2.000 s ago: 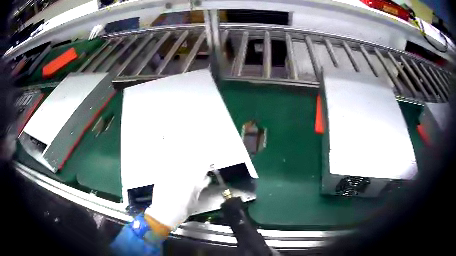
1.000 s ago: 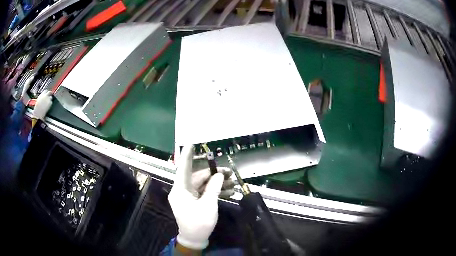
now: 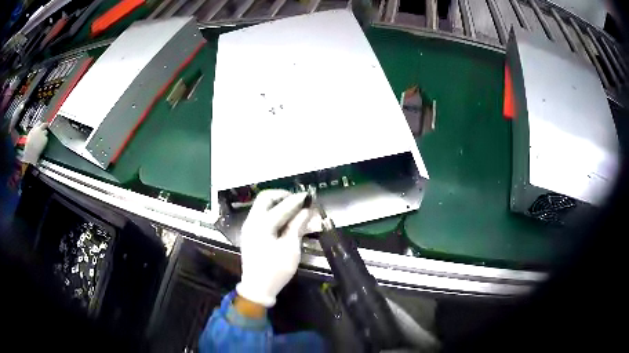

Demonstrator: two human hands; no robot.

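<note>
A large silver-white metal enclosure (image 3: 307, 96) lies in front of me, its open end facing me. Part of a green circuit board (image 3: 334, 183) with small pale components shows inside. My left hand (image 3: 272, 241), white-gloved, is at the opening's lower edge and pinches a small dark piece (image 3: 307, 201) between its fingertips. The black electric screwdriver (image 3: 352, 276) comes up from the lower right, its bit touching or close to the pinched piece. My right hand (image 3: 408, 323) shows only as a dim, pale blurred part beside the driver at the bottom edge; its fingers are hidden.
Another enclosure (image 3: 127, 83) lies left on a red-orange pad, and one with a fan (image 3: 569, 131) lies right. A neighbour's gloved hand (image 3: 34, 141) is at far left. A black bin (image 3: 107, 238) of small shiny pieces stands lower left. A silver rail (image 3: 441, 271) runs along the front.
The view has swung left and down, then slightly back. My left hand has turned from palm-up to back-up, bringing the dark piece to the board at the opening, and the driver bit has come to it.
</note>
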